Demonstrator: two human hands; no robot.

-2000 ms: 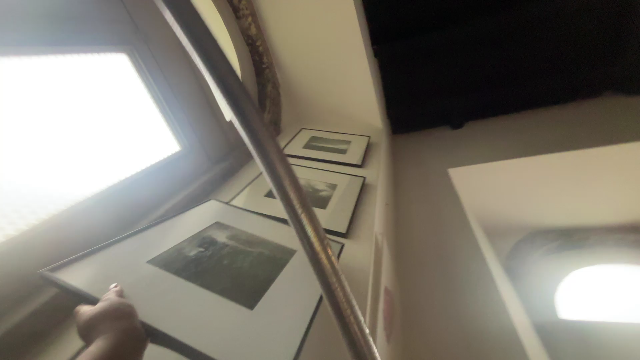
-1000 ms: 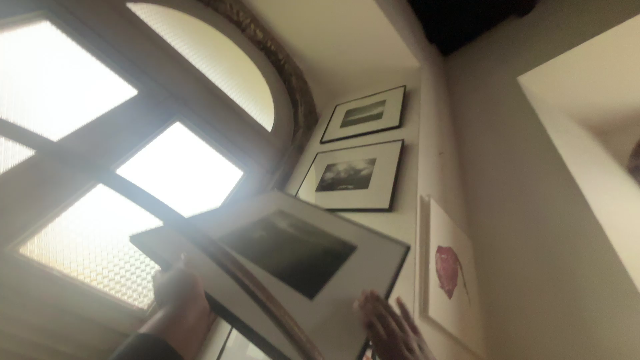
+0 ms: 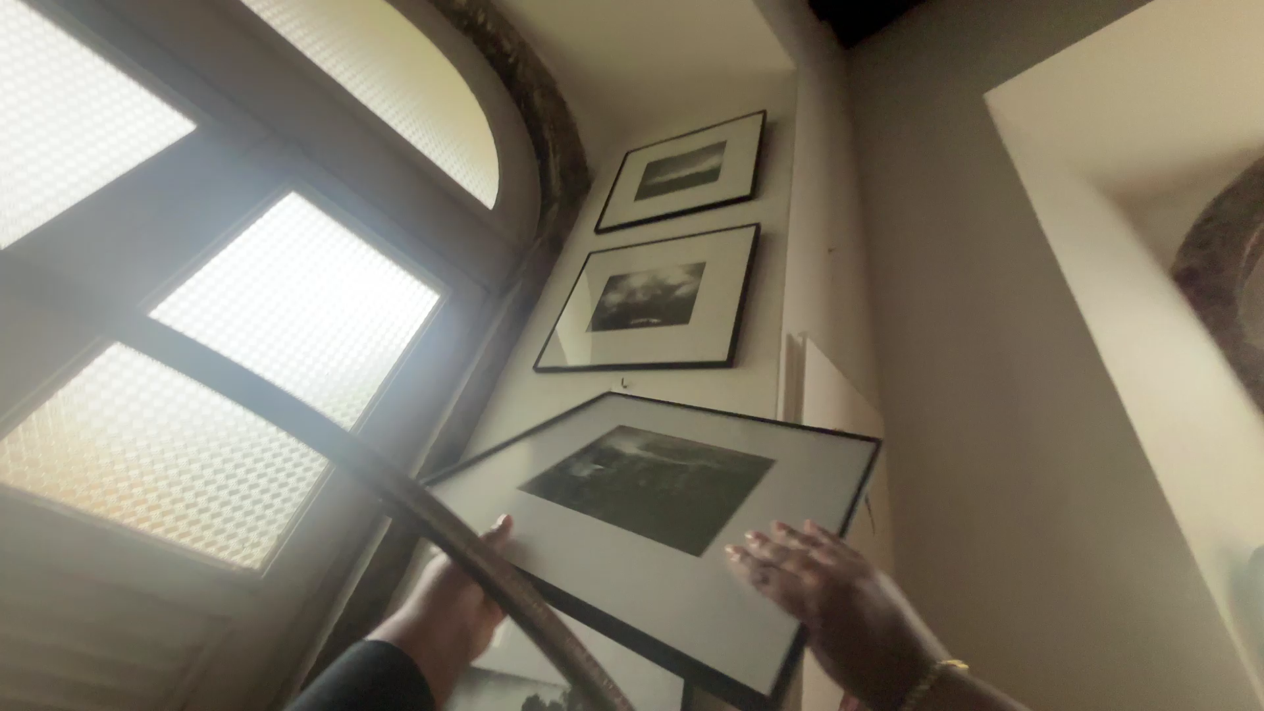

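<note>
A black-framed picture (image 3: pixel 642 494) with a wide white mat hangs tilted in front of the wall, its top corner just below a small hook (image 3: pixel 624 383). My left hand (image 3: pixel 454 597) grips its lower left edge, thumb on the front. My right hand (image 3: pixel 820 583), with a bracelet at the wrist, lies against the lower right part, fingers spread over the glass; whether it grips the edge I cannot tell. Above, two similar framed pictures (image 3: pixel 647 296) (image 3: pixel 681 170) are on the wall. Part of another framed picture (image 3: pixel 523 686) shows beneath.
A curved metal rail (image 3: pixel 434 518) crosses the near view, in front of the held frame and partly over my left hand. At left stands a door with textured glass panes (image 3: pixel 296 306). A pale panel (image 3: pixel 834 395) sticks out from the wall at right, beside the held frame.
My right hand, out of view two seconds ago, now lies on the frame's right side. The frame has changed its tilt, and a hook shows above it. The view has turned.
</note>
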